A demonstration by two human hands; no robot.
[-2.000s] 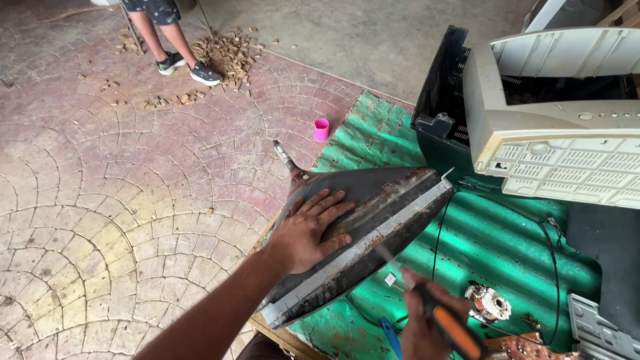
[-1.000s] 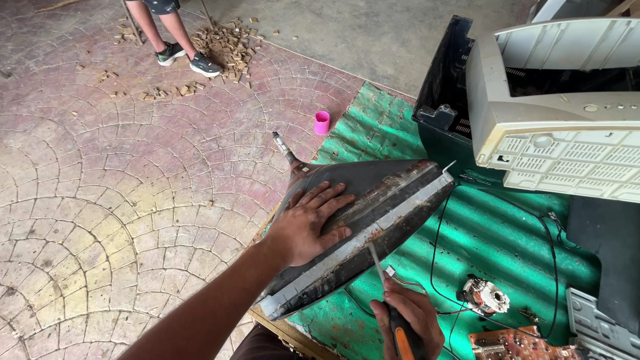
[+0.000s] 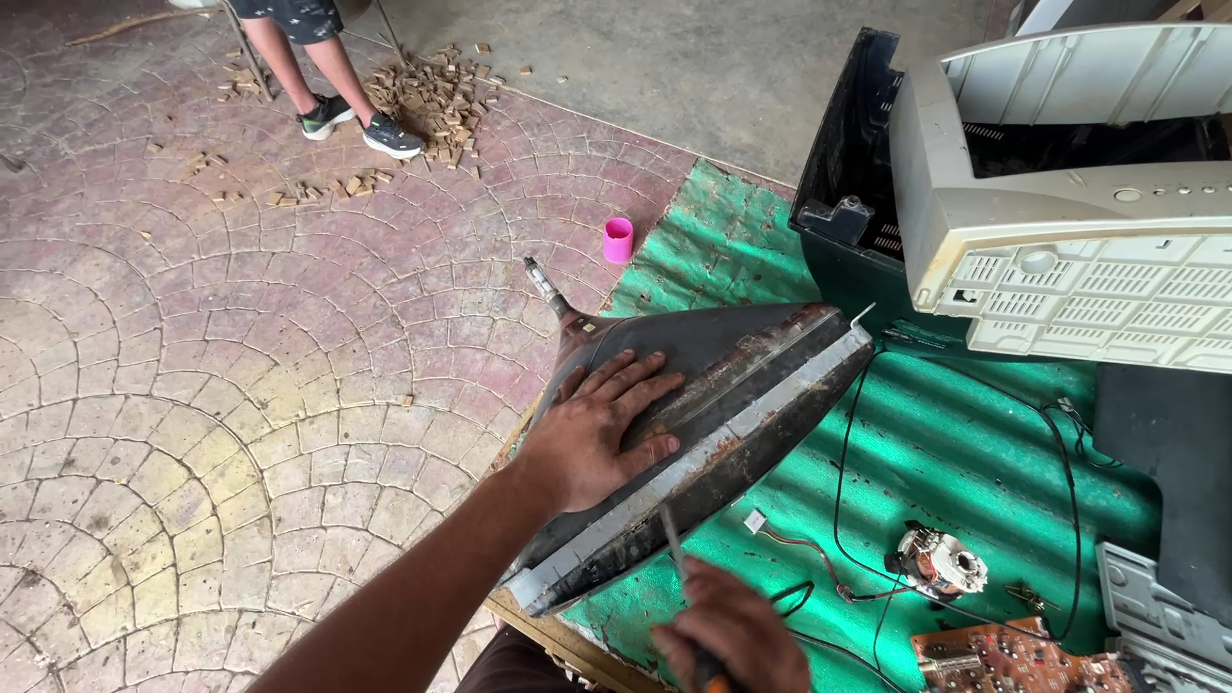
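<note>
A cathode ray tube (image 3: 712, 356) from a television lies on its side on a green corrugated sheet (image 3: 914, 433), its narrow glass neck pointing up and left. A grey metal band runs round its screen edge. My left hand (image 3: 602, 433) rests flat on the dark funnel, fingers spread. Low in the view, my right hand (image 3: 736, 621) grips a black-and-orange handled tool (image 3: 672, 539), which looks like a screwdriver. Its metal shaft reaches the tube's edge just below the band; whether the tip touches is not clear.
Pale and black television casings (image 3: 1049, 212) stand at the upper right. A deflection yoke (image 3: 943, 561), black cables and a brown circuit board (image 3: 1020, 659) lie at the lower right. A pink cup (image 3: 618, 241) is beyond the tube. Another person's legs (image 3: 318, 72) stand near scattered wooden pieces.
My right hand has moved from lower right, farther from the tube, to close by its edge with the tool. My left hand has stayed on the funnel.
</note>
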